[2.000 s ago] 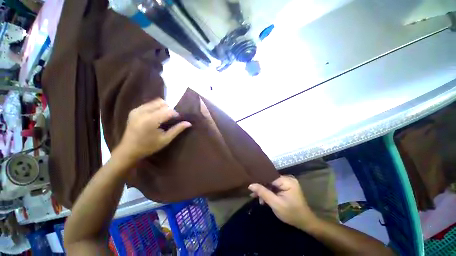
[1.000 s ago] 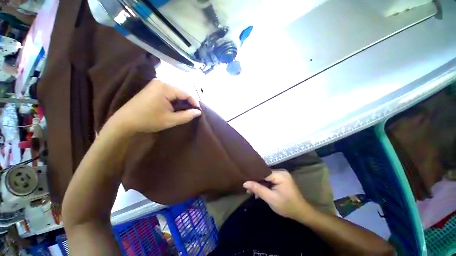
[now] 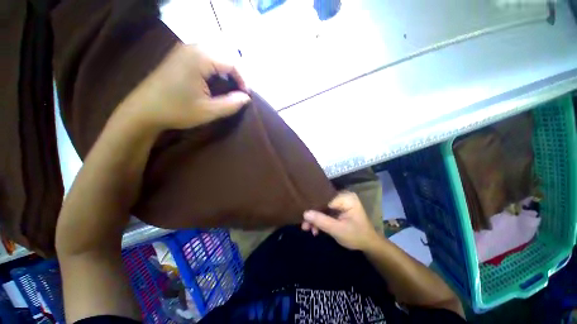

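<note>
A dark-brown garment panel [image 3: 221, 171] lies over the front edge of the white machine table, with a fold line running down its right part. My left hand [image 3: 196, 88] pinches the panel's upper corner between thumb and fingers. My right hand [image 3: 345, 221] pinches its lower right corner near the table's edge. The panel is stretched between the two hands. A stack of cut panels [image 3: 31, 126] hangs at the far left. The needle and presser foot are out of the picture.
The white table [image 3: 392, 107] has a ribbed pale edge. A green basket [image 3: 468, 253] at the right holds brown and pink cloth. A blue basket [image 3: 190, 266] with scraps stands below the table at the left. The wearer's lap is below the panel.
The view has tilted down and right, so the machine head has left the picture. Over the two seconds, my left hand has moved to the panel's upper corner. My right hand keeps its pinch.
</note>
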